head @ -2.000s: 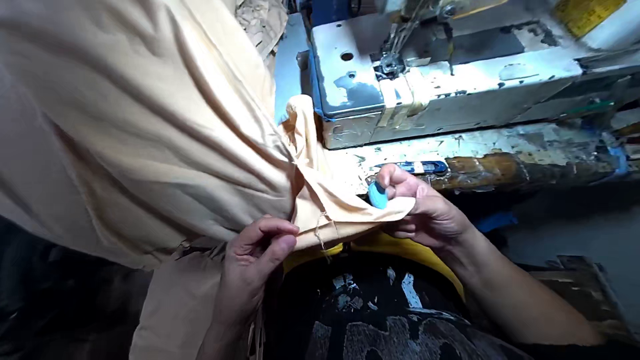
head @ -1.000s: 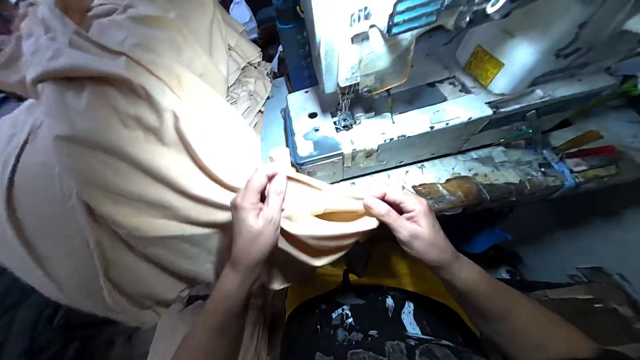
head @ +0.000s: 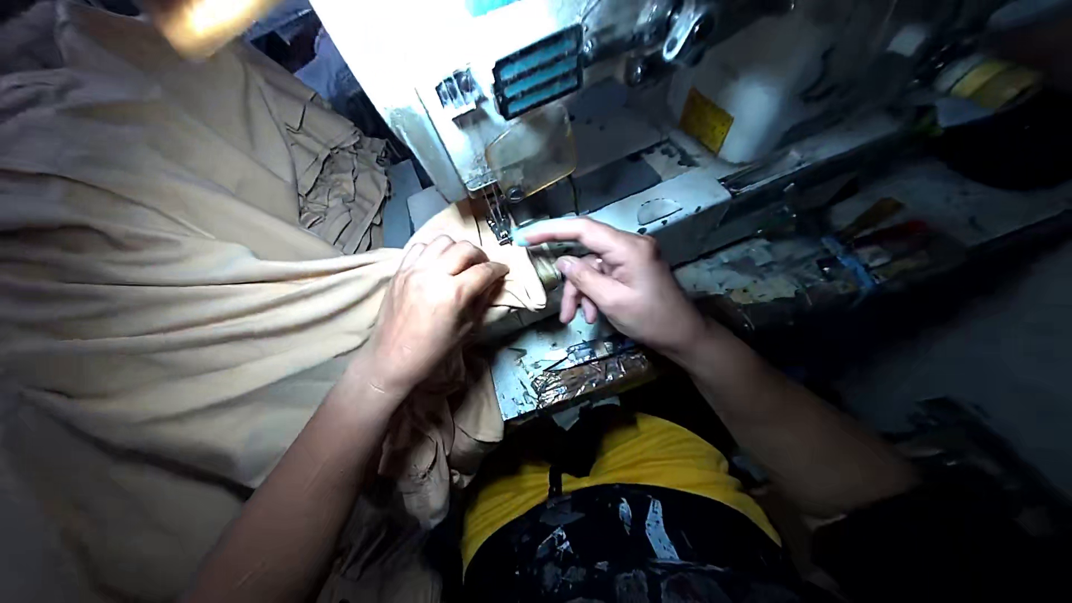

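Observation:
Beige fabric (head: 193, 285) spreads from the left side to the bed of a sewing machine (head: 699, 205), where its edge lies around the narrow arm under the needles. My left hand (head: 435, 301) presses on and pinches this cloth just left of the needle and presser foot area (head: 501, 226). Close by on the right, my right hand (head: 628, 280) has its index finger stretched to the presser foot, with something light blue at the fingertip. Its thumb is near the end of the machine arm, and its other fingers are curled, apparently without cloth.
A worn, paint-flecked table edge (head: 595, 377) runs below the machine. Crumpled beige cloth (head: 343, 184) is heaped behind on the left. A white container with a yellow label (head: 706, 120) stands behind the machine bed, and small tools lie at the right. A glowing lamp-like blur is at top left.
Both hands have moved up to the machine's needle area. The cloth edge, held between both hands in front of the machine before, now lies at the needles. The right hand has let go of it.

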